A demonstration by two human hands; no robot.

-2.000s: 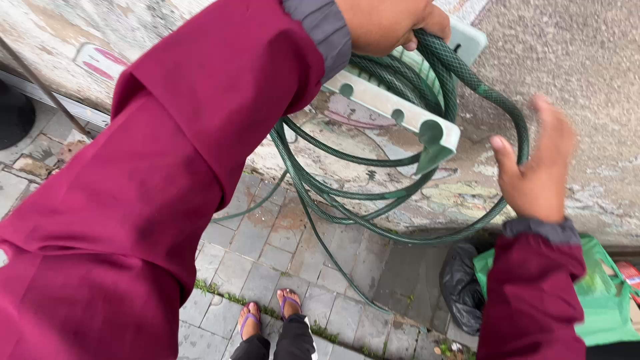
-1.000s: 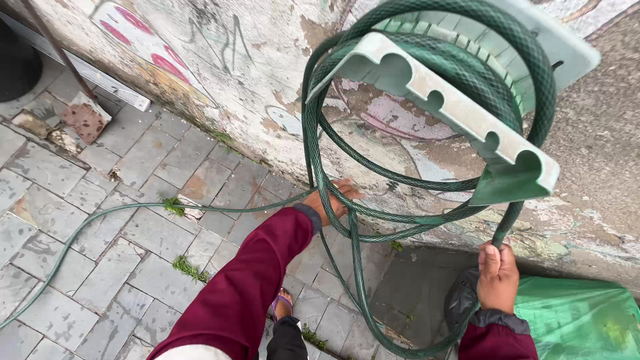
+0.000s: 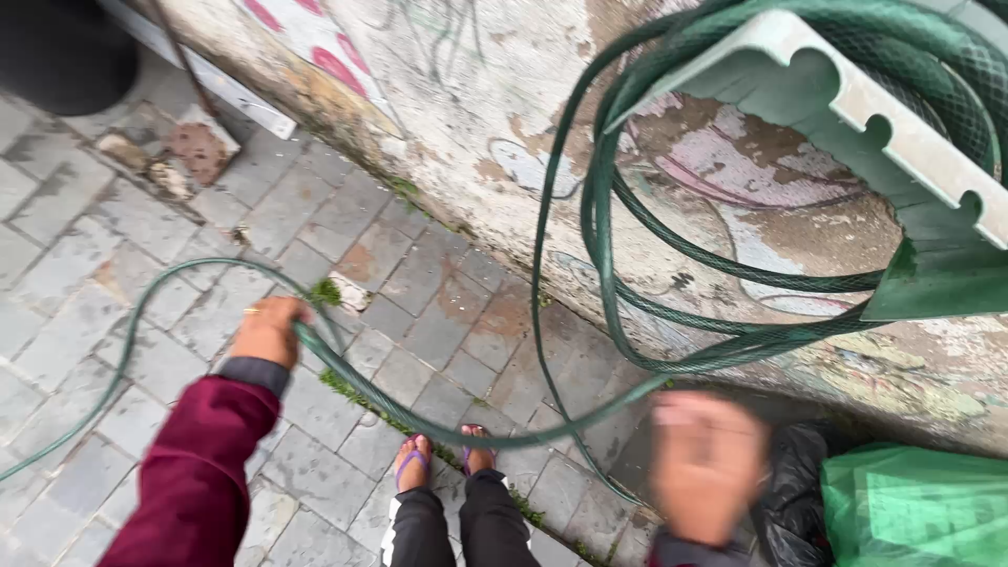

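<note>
A green braided garden hose hangs in coils over a pale green plastic hose holder on the wall at the upper right. My left hand is closed around the hose at the left, above the paving. From it one stretch sags rightward below the coils, and another curves away over the paving to the left edge. My right hand, blurred, is just below the hose near the wall's foot; whether its fingers hold anything is unclear.
A painted, peeling wall runs diagonally above the stone paving. A green plastic bag and a black bag lie at the lower right. At the upper left are a dark container and a broken block.
My left hand has moved left, away from the coils, with a stretch of hose in it. A second ago my right hand was on the hose below the holder; it is now lower and blurred.
</note>
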